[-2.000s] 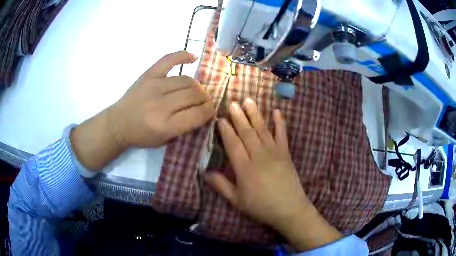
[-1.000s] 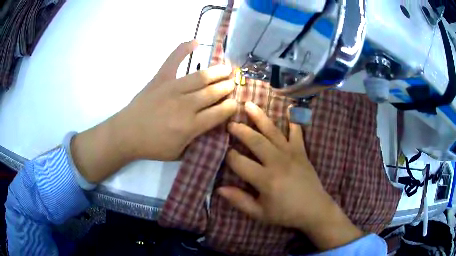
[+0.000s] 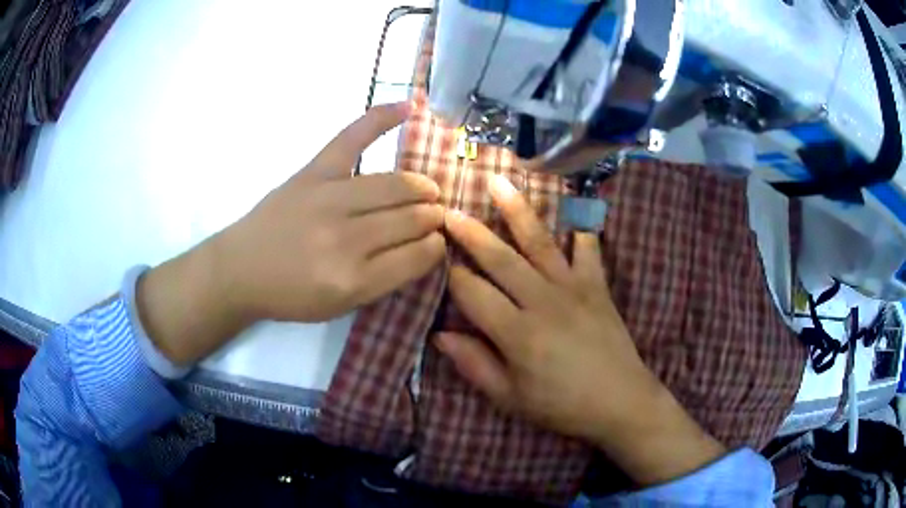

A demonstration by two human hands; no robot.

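Note:
A narrow plaid band (image 3: pixel 374 382) lies left of a wide reddish-brown plaid panel (image 3: pixel 666 268). Their meeting line runs up to the presser foot, beside a small yellow piece (image 3: pixel 468 149). A white sliver shows along the band's edge. My left hand (image 3: pixel 323 238) lies over the band, its curled fingertips holding the edge at the seam just below the foot; the thumb is hidden. My right hand (image 3: pixel 551 337) lies palm down on the panel, fingers spread, fingertips close to the seam and foot.
The white sewing machine head (image 3: pixel 556 60) stands over the top centre and right, with a grey-capped knob (image 3: pixel 583 212) near my right fingers. Dark striped cloth (image 3: pixel 45 74) lies upper left. Black loops (image 3: pixel 823 342) lie far right. A ruler tape (image 3: pixel 248 397) edges the white table (image 3: pixel 149 169).
My left fingers have drawn back slightly from the foot since one second ago. My right hand stays flat on the panel. Compared with two seconds ago, the cloth edges at the seam lie closer together.

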